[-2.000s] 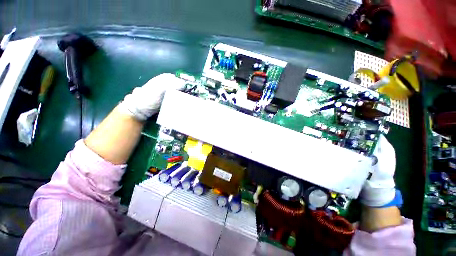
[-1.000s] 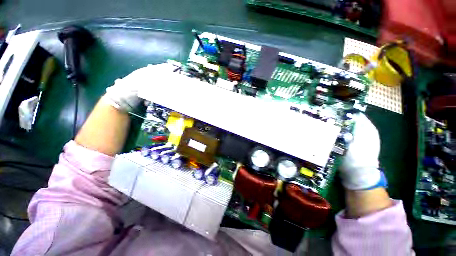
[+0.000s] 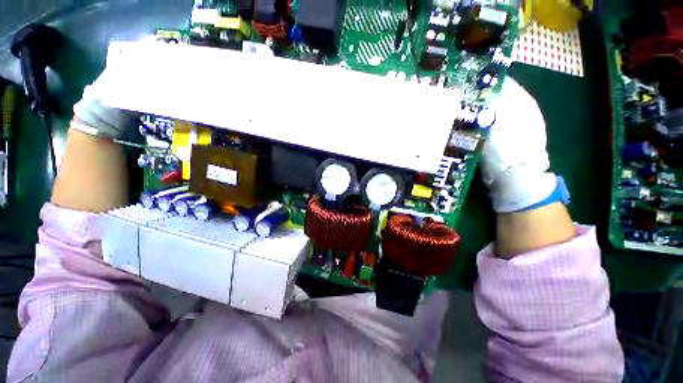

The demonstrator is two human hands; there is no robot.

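Note:
A large green power circuit board (image 3: 374,45) is held up in front of my chest, its crowded parts side facing me. A long white heat sink (image 3: 284,105) crosses it, and a finned silver heat sink (image 3: 195,258) sits along its near left edge. Copper-red chokes (image 3: 421,243) and round capacitors (image 3: 337,178) are at the near right. My gloved left hand (image 3: 112,105) grips the left end, its fingers partly hidden behind the white heat sink. My gloved right hand (image 3: 517,149), with a blue wrist band (image 3: 556,193), grips the right edge.
A black corded tool (image 3: 34,63) and a yellow-green handled screwdriver (image 3: 7,112) lie at the left. A label sheet (image 3: 550,48) and a yellow round holder (image 3: 554,11) are at the upper right. Another populated board (image 3: 648,164) lies on the green mat at the right.
The board has moved left and nearer to me, held in both hands, and its tilt across the view has lessened. The surrounding bench items have shifted outward and up in view.

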